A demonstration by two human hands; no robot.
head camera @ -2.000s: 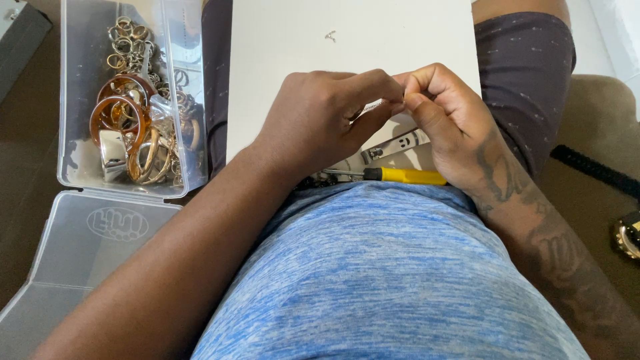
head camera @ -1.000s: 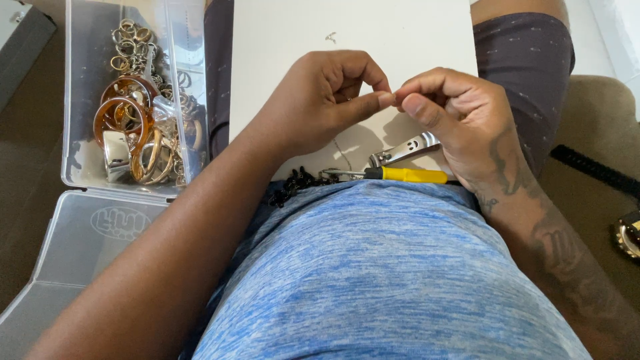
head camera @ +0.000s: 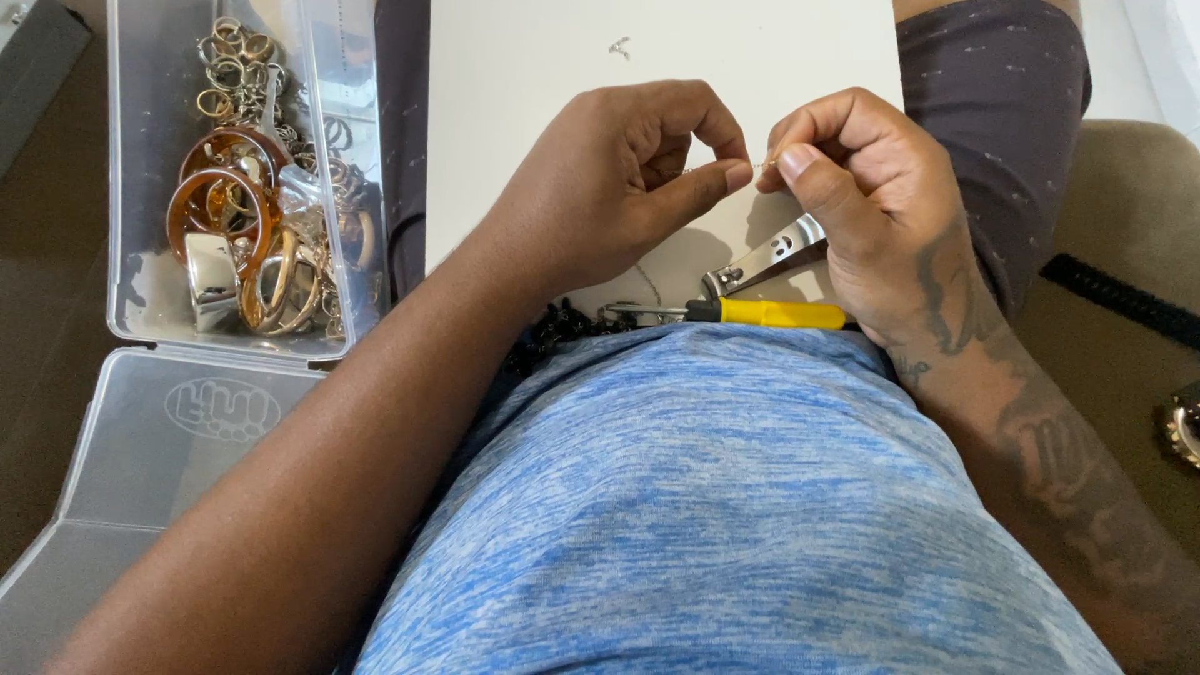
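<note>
A thin metal chain (head camera: 759,166) runs between my two hands above a white board (head camera: 525,56). My left hand (head camera: 647,169) pinches it between thumb and index finger. The thumb and fingertips of my right hand (head camera: 862,178) close on its other end; what is inside that pinch is too small to tell. Below my right hand lies a metal nail clipper (head camera: 769,253), partly covered by it. A screwdriver with a yellow handle (head camera: 783,313) rests along the board's near edge, its shaft by a heap of black beads or chain (head camera: 572,323). A small silvery piece (head camera: 620,47) lies farther up the board.
An open clear plastic box (head camera: 352,319) on the left holds rings, amber-coloured bangles (head camera: 178,220) and chains; its lid (head camera: 122,450) lies folded toward me. On the right are a black textured strap (head camera: 1125,300) and part of a round, watch-like item (head camera: 1183,427).
Two seconds ago my hands were close together with fingers touching. Now a small gap separates them, with the chain visible across it, and more of the clipper and black heap shows.
</note>
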